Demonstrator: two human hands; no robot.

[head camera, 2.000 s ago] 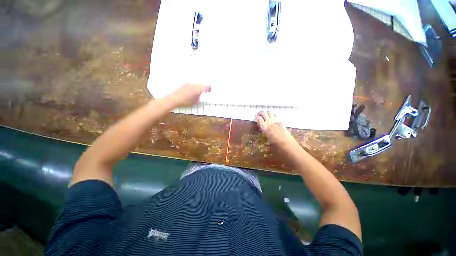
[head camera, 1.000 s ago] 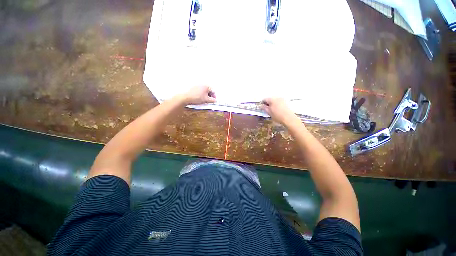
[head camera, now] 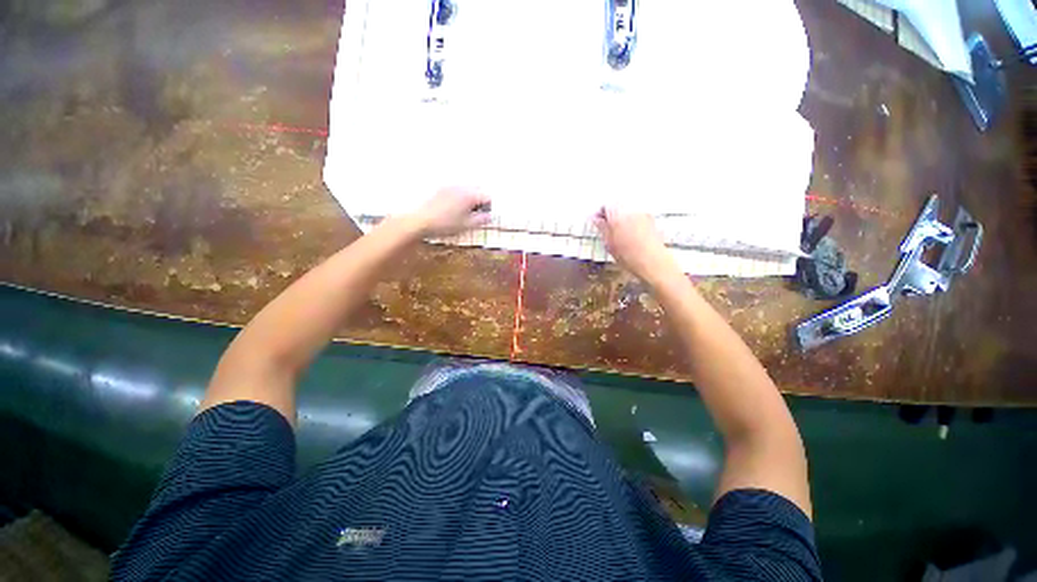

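Note:
A stack of striped fabric plies (head camera: 546, 241) lies on the brown table, with a bright white paper pattern (head camera: 569, 148) over it. The striped cloth shows along the near edge. My left hand (head camera: 455, 213) is bare and pinches the near edge of the plies left of centre. My right hand (head camera: 624, 237) is bare and pinches the same edge right of centre. Both sets of fingertips are partly hidden in the layers. Two steel cloth weights, one on the left (head camera: 438, 43) and one on the right (head camera: 620, 32), lie on the paper.
A crumpled dark grey glove (head camera: 823, 264) lies at the stack's right edge. Further right are steel weights (head camera: 844, 321) with raised handles. White cut pieces (head camera: 935, 34) and a blue-grey plate (head camera: 980, 97) are at the upper right. Red laser lines cross the table (head camera: 227, 227).
Since two seconds ago, my right hand has moved from flat on the near edge to pinching it. Over the last second the edge layers have shifted, showing more striped cloth.

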